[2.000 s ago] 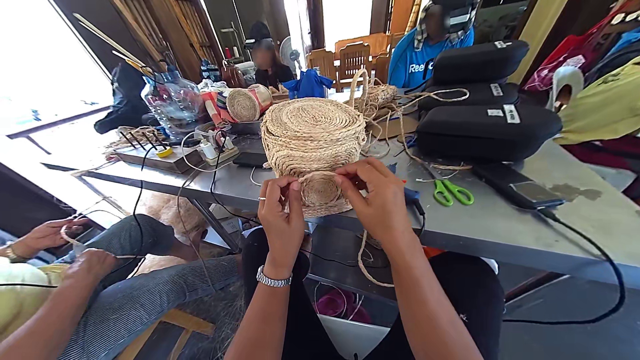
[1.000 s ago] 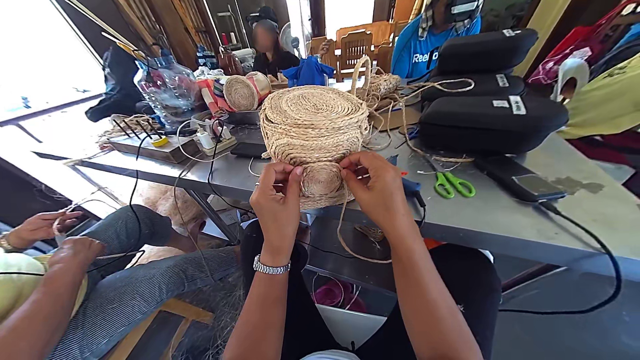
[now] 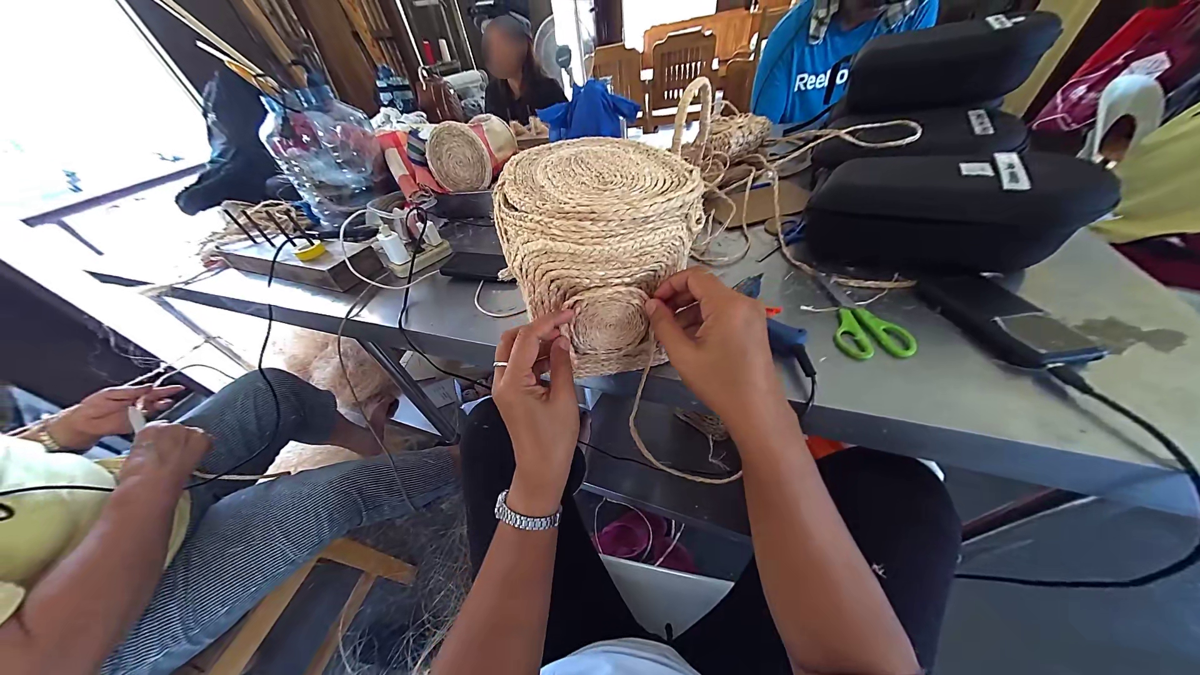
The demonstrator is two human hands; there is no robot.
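Note:
A large form wound with braided natural-fiber cord (image 3: 600, 211) stands at the table's edge, its flat spiral end facing up. On its near side lies a small round coil of the same cord (image 3: 609, 323). My left hand (image 3: 539, 375) pinches the coil's left edge with thumb and fingers. At the coil's upper right, my right hand (image 3: 717, 333) pinches the rim, the fingertips partly hiding the cord. A loose length of cord (image 3: 642, 436) hangs below the coil and curves right beneath my right hand.
Green-handled scissors (image 3: 872, 333), a blue glue gun (image 3: 787, 337) and a phone with a cable (image 3: 1012, 319) lie right on the metal table (image 3: 947, 394). Black cases (image 3: 956, 206) are stacked behind. A power strip (image 3: 417, 258) is left. A seated co-worker's hands (image 3: 141, 431) hold fiber at far left.
My hands stay at the small coil, their fingers slightly shifted. The loose cord hung lower between them and now loops below, to the right. The co-worker's hands at left have moved slightly.

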